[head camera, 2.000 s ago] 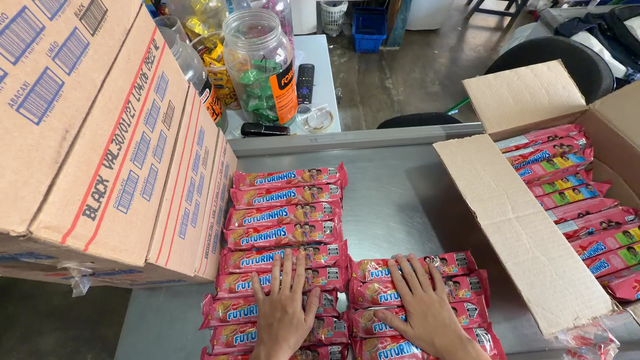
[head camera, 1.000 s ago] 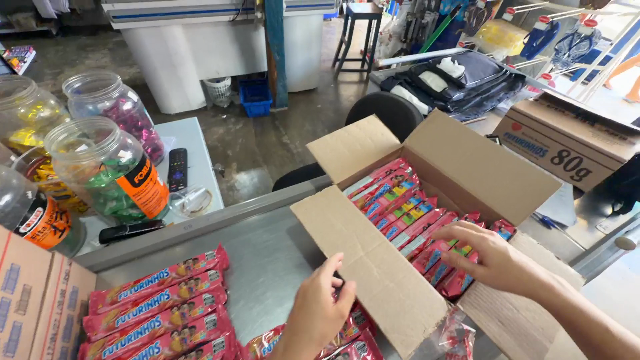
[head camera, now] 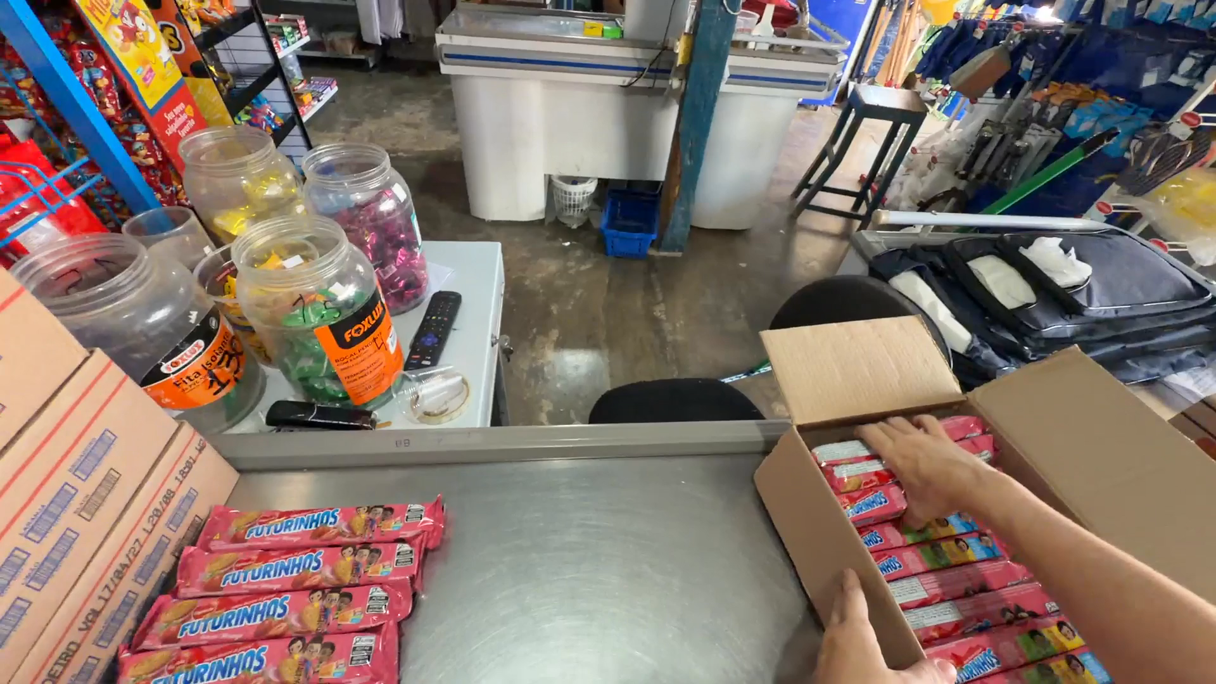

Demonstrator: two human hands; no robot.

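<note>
An open cardboard box (head camera: 836, 541) stands at the right on a metal counter (head camera: 608, 560), filled with a row of pink Futurinhos biscuit packets (head camera: 959, 570). My right hand (head camera: 926, 465) reaches into its far end, fingers spread over the packets there; whether it grips one cannot be told. At the near left wall of the box is my left hand (head camera: 855, 636), thumb up beside the wall, partly cut off by the lower edge of the view. More pink biscuit packets (head camera: 294, 570) lie in a column on the counter's left side.
Stacked cardboard boxes (head camera: 104, 513) border the counter at the left. Beyond its raised edge (head camera: 570, 440), plastic jars (head camera: 313, 313) of wrapped sweets and a remote control (head camera: 434, 328) stand on a small white table. A black chair (head camera: 855, 313) and backpacks (head camera: 1064, 285) are behind the box.
My hands have left the packets they lay on two seconds ago. My right hand has moved to the far end inside the box, and the left is by its wall. The view has shifted strongly.
</note>
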